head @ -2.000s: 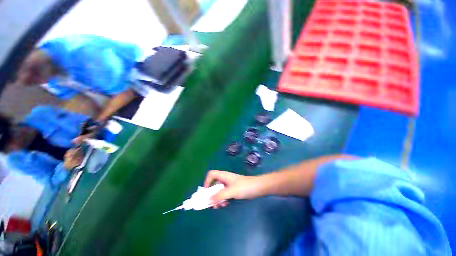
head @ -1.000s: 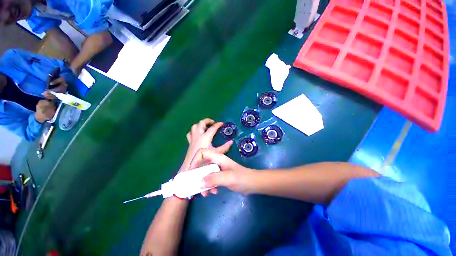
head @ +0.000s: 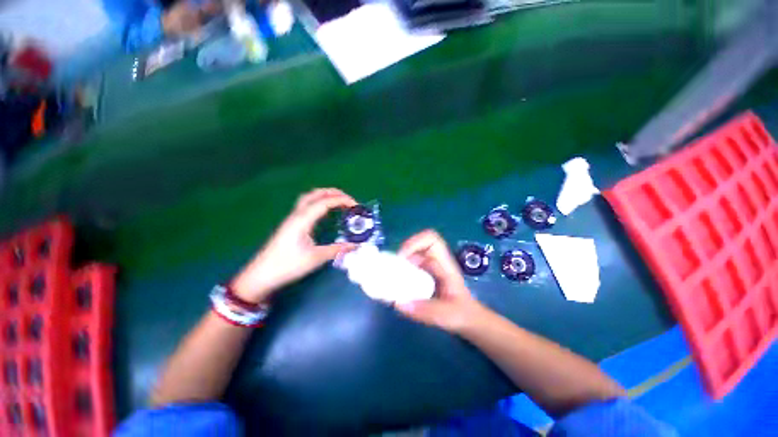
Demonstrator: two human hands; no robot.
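Note:
My left hand [head: 300,237] holds one round black part [head: 359,224] with a pale ring centre by its edge, with clear film around it, over the green bench. My right hand [head: 439,286] is closed around a white glue bottle [head: 392,275], just below and right of that part. The bottle's nozzle end is near my left thumb; its needle cannot be made out. Several more round black parts [head: 517,265] lie on clear film on the bench to the right of my right hand.
A white paper slip [head: 571,267] and a crumpled tissue [head: 577,185] lie beside the parts. An empty-looking red tray [head: 627,198] is at right, below a grey metal bar [head: 712,90]. Red trays with dark parts [head: 61,299] stand at left. White sheets [head: 371,43] lie across the bench.
My left hand has taken one black part away from the group to the left. The bottle has turned and moved right, beside that part. The view has swung, bringing in the left red trays.

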